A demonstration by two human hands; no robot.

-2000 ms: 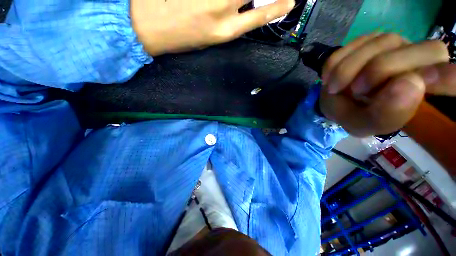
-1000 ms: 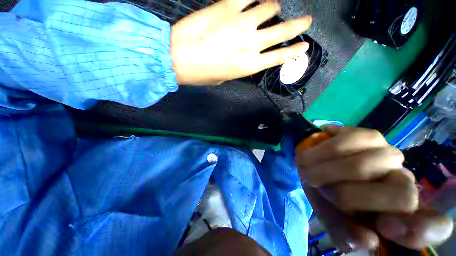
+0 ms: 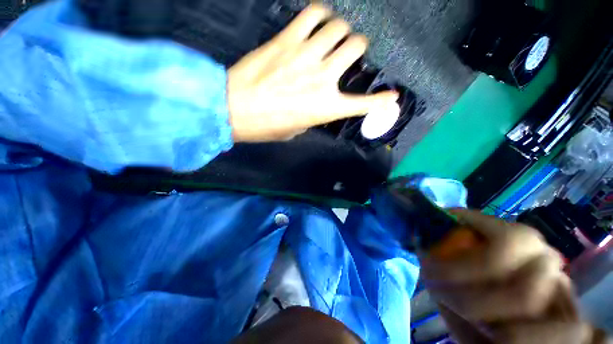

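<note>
A black cooling fan with a round white hub (image 3: 381, 122) lies on the dark grey mat (image 3: 430, 64). My left hand (image 3: 292, 87) is over it, palm down, fingers spread, thumb at the hub's upper edge. The hand hides the fan's left side and what lies under the palm. My right hand (image 3: 507, 279), blurred and near the camera at the lower right, is closed on the black and orange electric screwdriver (image 3: 430, 218). Its bit cannot be made out.
Another fan module with a white hub label (image 3: 536, 54) stands at the upper right, beside the bench's green surface (image 3: 464, 127). Long black bars (image 3: 561, 131) and crumpled clear plastic (image 3: 591, 151) lie farther right. A small pale item (image 3: 338, 186) is near the mat's front edge.
My right hand has moved down with the screwdriver, away from the fan. My left hand has shifted over the fan, its thumb now at the hub. The view has swung right, bringing the other fan module into view.
</note>
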